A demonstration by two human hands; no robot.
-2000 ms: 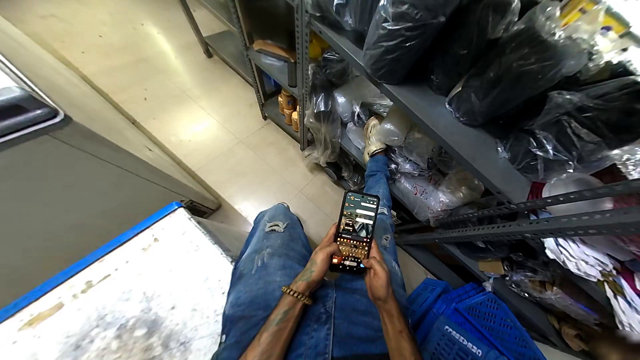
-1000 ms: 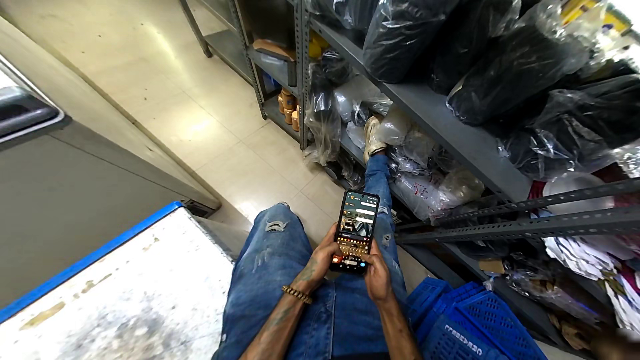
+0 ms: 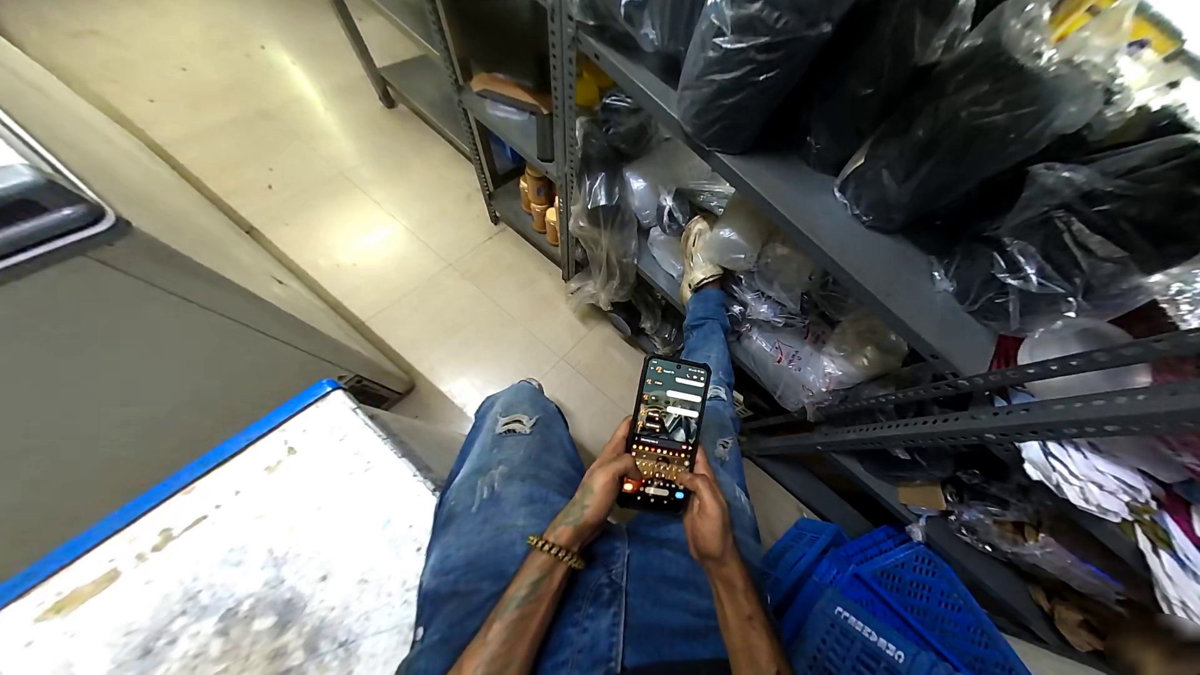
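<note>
A black smartphone is held upright above my lap, its lit screen showing a chat and a keyboard. My left hand grips its lower left side, the thumb over the screen; a beaded bracelet circles that wrist. On the lower right side my right hand supports the phone, its thumb near the keyboard. Beneath are my ripped blue jeans. One foot in a pale shoe rests on the low shelf among clear plastic bags.
Grey metal shelving with black plastic-wrapped bundles stands at the right. Blue plastic crates sit at lower right. A worn white tabletop with a blue edge lies at lower left, beside a grey cabinet. Tiled floor lies ahead.
</note>
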